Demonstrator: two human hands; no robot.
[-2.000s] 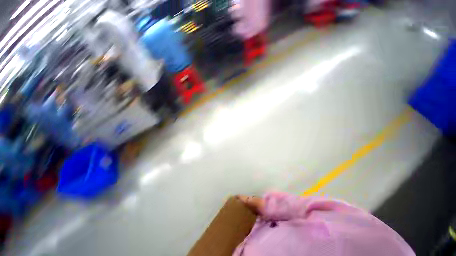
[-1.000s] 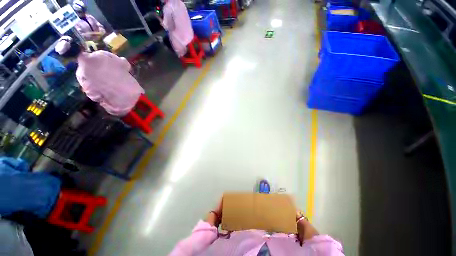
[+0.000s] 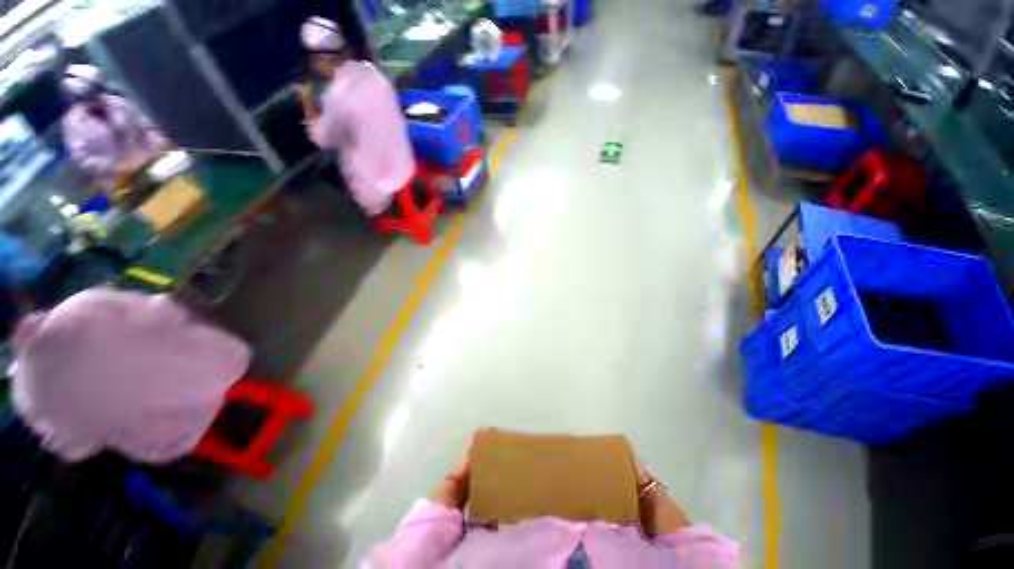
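A plain brown cardboard box [image 3: 554,478] is held level against the front of my pink smock at the bottom middle of the view. Its top is shut. My left hand [image 3: 454,485] is at the box's left side, and my right hand [image 3: 656,502] is at its right side, with a thin band at the wrist. The fingers of both hands are mostly hidden by the box and are small in view.
A grey floor aisle [image 3: 578,278] runs ahead between yellow lines. Stacked blue totes [image 3: 812,367] stand at the right, with a red stool [image 3: 878,189] behind them. People in pink smocks [image 3: 361,128] are at benches on the left, with red stools [image 3: 261,422] beside the aisle.
The view first swung round to face along the aisle, then moved forward. The blue totes and seated people are nearer. The box stays held between both hands.
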